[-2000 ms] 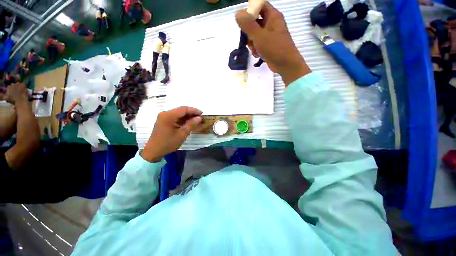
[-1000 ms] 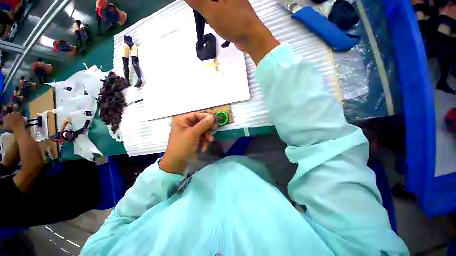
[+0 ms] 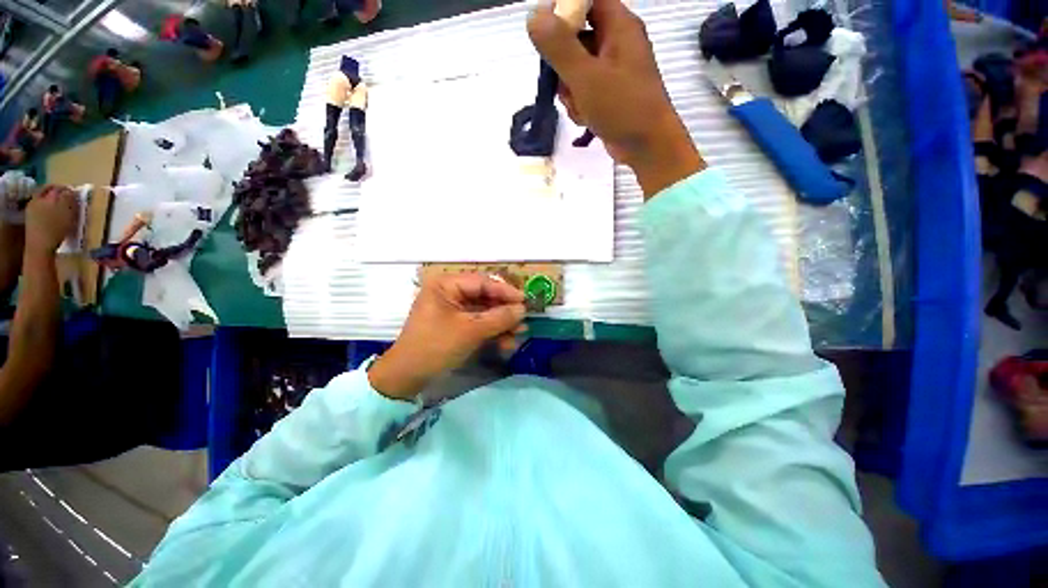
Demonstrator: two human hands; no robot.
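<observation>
My right hand (image 3: 603, 80) holds a figure lower body (image 3: 549, 83) by its cream hip; a black leg hangs down to a dark rounded block (image 3: 534, 130) at the work sheet's right part. My left hand (image 3: 460, 324) is at the front edge with thumb and forefinger pinched beside the green cap (image 3: 540, 289). Something tiny may be in the fingertips, too small to tell. The fingers mostly cover the white glue pot (image 3: 501, 279) on the cardboard strip (image 3: 440, 272). Another figure lower body (image 3: 346, 118) lies at the sheet's left edge.
A heap of small dark parts (image 3: 274, 198) lies left. Spare dark lumps (image 3: 801, 67) and a blue-handled tool (image 3: 791, 149) lie right. A blue bin (image 3: 952, 264) of figure parts stands far right. Another person's hand (image 3: 52, 218) is at far left; red-topped parts (image 3: 112, 77) lie on the conveyor.
My left hand has moved right from the left end of the cardboard strip to the green cap. My right hand still holds the lower body. The camera view has shifted.
</observation>
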